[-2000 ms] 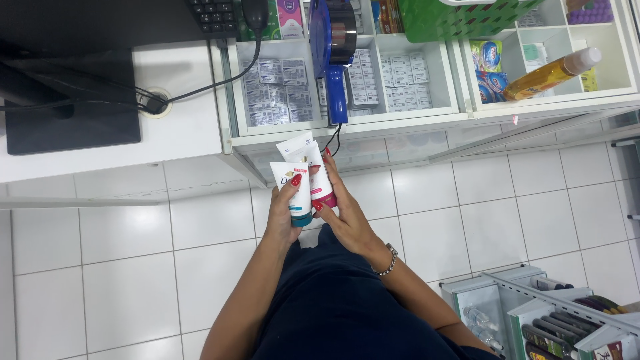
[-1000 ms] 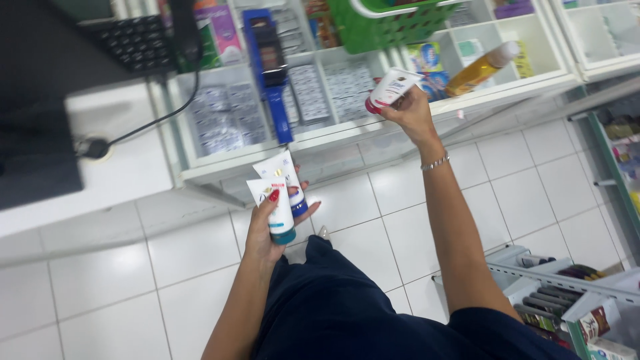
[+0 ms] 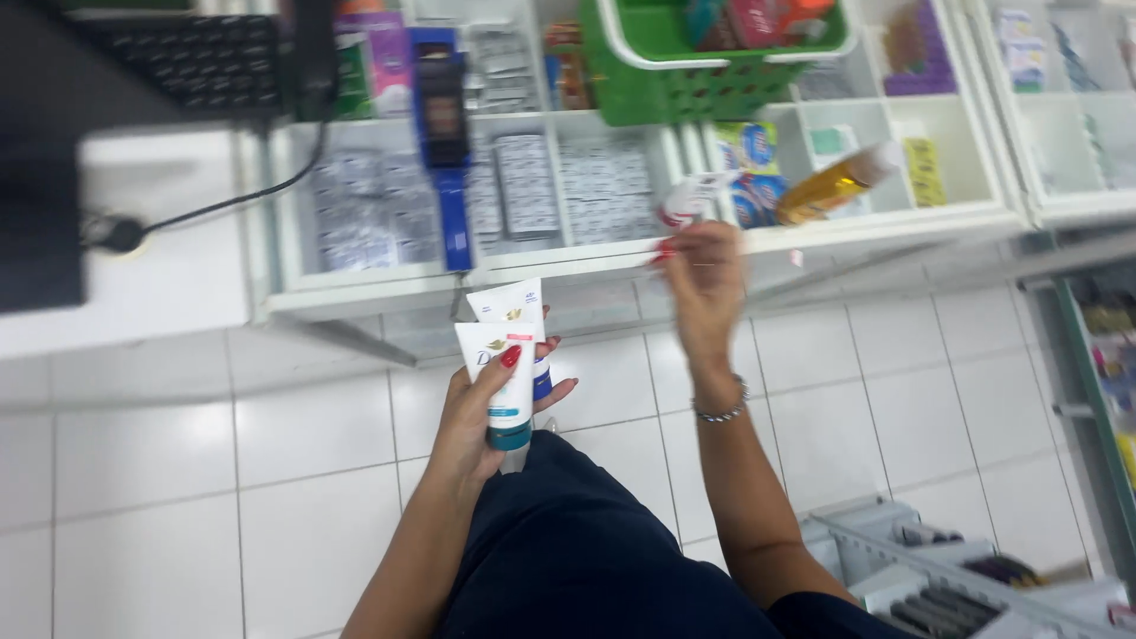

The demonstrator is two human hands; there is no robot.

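Observation:
My left hand (image 3: pixel 484 399) holds a white Dove tube with a teal cap (image 3: pixel 508 382) and, behind it, a second white tube with a blue cap (image 3: pixel 515 306), cap ends down, in front of the counter. My right hand (image 3: pixel 706 275), blurred by motion, is at the counter's front edge. Just past its fingertips a white and red tube (image 3: pixel 692 200) lies or tilts over the glass top; whether the fingers touch it, I cannot tell. Right of that tube is an orange-gold bottle (image 3: pixel 834 185).
A green basket (image 3: pixel 683 93) holding packages stands on the compartmented display counter (image 3: pixel 603 257). Left of it lies a blue handheld device (image 3: pixel 444 142) with a cable. A keyboard (image 3: pixel 191 62) and monitor are at far left. A grey shelf unit (image 3: pixel 941 568) stands at lower right.
My right hand parted from my left with the red-capped tube, and that tube is now over the counter's front edge, left of the bottle. My left hand keeps the other two tubes.

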